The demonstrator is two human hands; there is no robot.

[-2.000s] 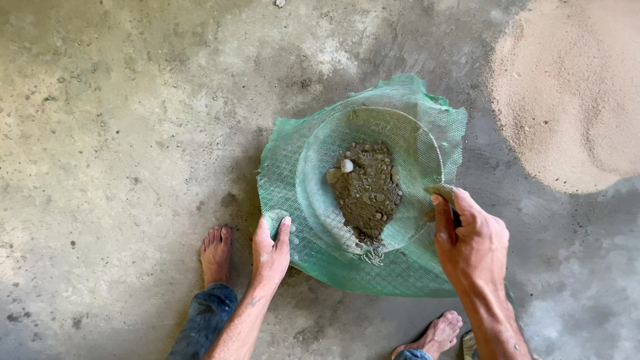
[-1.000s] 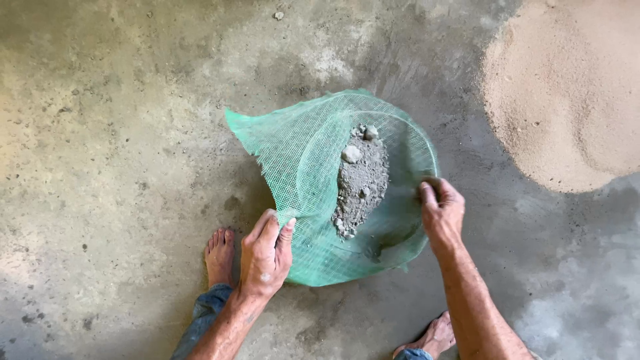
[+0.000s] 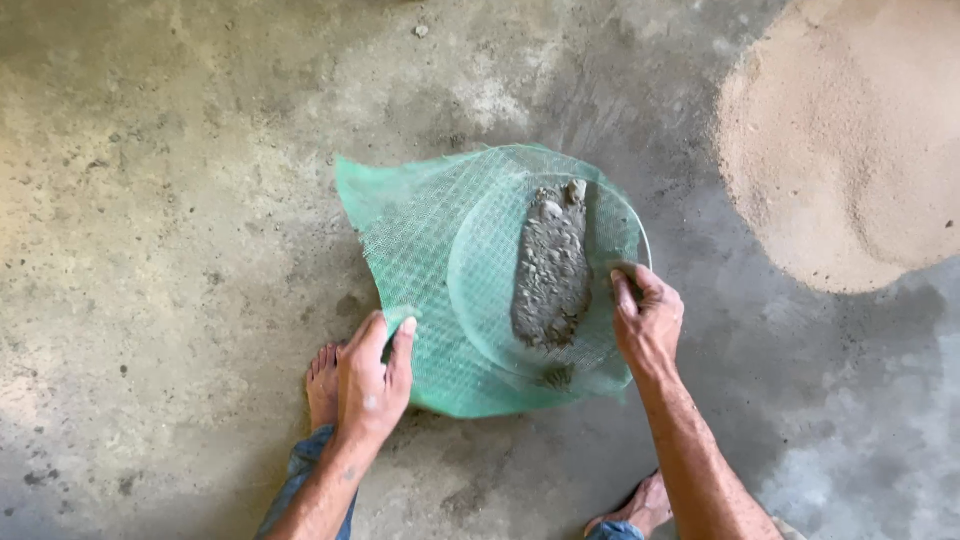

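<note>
A sheet of green mesh netting lies over a round, light-rimmed container, whose body is mostly hidden beneath it. On the mesh rests an elongated heap of grey, lumpy powder, with a pale lump and another at its upper end. My left hand pinches the netting at its lower left side between thumb and fingers. At the container's right side, my right hand grips the netting near the rim.
A broad pile of tan sand covers the upper right of the concrete floor. My bare feet are at the bottom, one beside my left hand, the other near my right forearm. A small stone lies at the top.
The heap on the netting has shifted and become longer and narrower than two seconds ago. The netting's left part now spreads farther left. Both hands have moved slightly and still hold the mesh.
</note>
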